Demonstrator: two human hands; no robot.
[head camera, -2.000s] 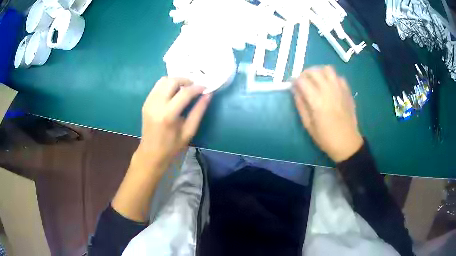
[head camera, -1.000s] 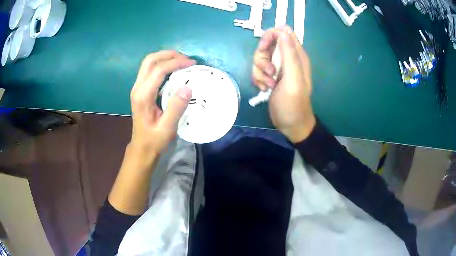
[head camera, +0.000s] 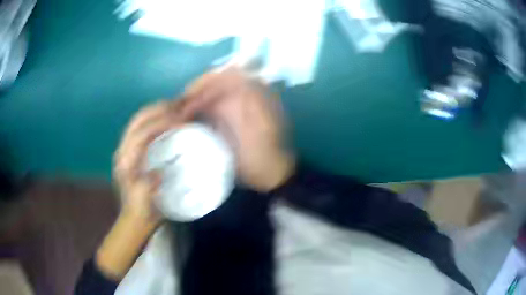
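The frame is blurred. A white round housing (head camera: 193, 173) is held near the bench's front edge, its disc face towards me. My left hand (head camera: 138, 158) is shut on its left side, with the thumb on the face. My right hand (head camera: 245, 124) is at the housing's upper right edge, fingers reaching over to my left fingertips. Whether the right hand holds the white antenna arm is hidden by the hand and blur. A large pile of white antenna arms (head camera: 288, 29) lies beyond the hands.
Black cables with shiny ends (head camera: 450, 98) lie at the right. Narrow whitish parts (head camera: 490, 29) are at the far right. Waiting white housings (head camera: 12, 46) are blurred at the left edge. A white housing (head camera: 516, 144) sits at the right bench edge. A brown box (head camera: 14, 279) is at lower left.
The view has shifted and blurred. The housing was drawn from the pile to the bench front, and my right hand, which took up an antenna arm, has moved left to meet the housing.
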